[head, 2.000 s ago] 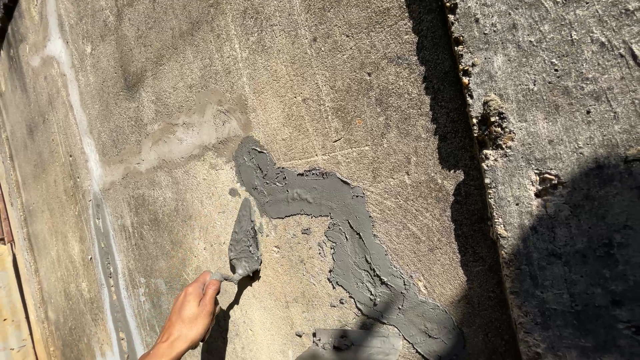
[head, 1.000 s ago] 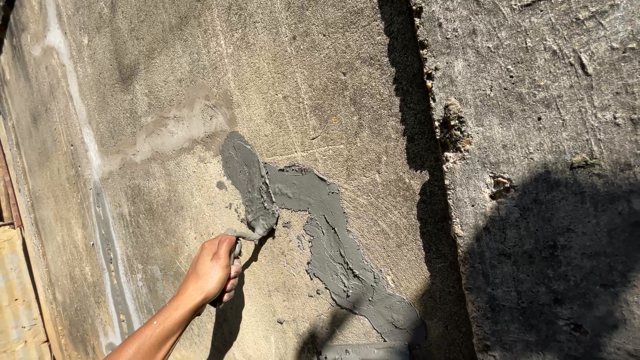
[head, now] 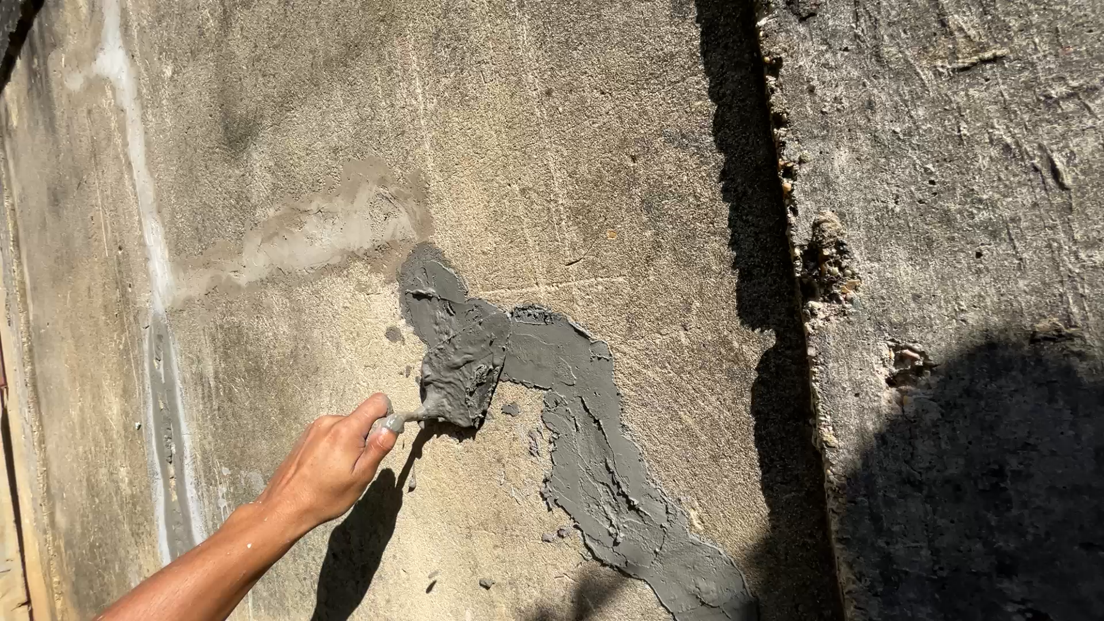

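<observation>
My left hand [head: 332, 461] grips the handle of a mortar-coated trowel [head: 461, 371], its fingertips smeared grey. The blade lies against or very close to the wall, over the upper left part of a strip of wet grey mortar [head: 561, 354]. That strip bends and runs down to the lower right across the rough concrete wall [head: 604, 172]. Mortar covers the blade, and its edges blend partly with the strip. My right hand is out of view.
A paler smoothed patch [head: 332, 233] adjoins the strip's upper end. A vertical filled seam [head: 159, 285] runs down the left. On the right stands a rough concrete section [head: 949, 172] with a chipped edge and dark shadows. Small mortar bits dot the wall.
From beside the strip two seconds ago, my left hand has moved the trowel up and right onto its upper part. The flat grey surface at the bottom edge has left the view.
</observation>
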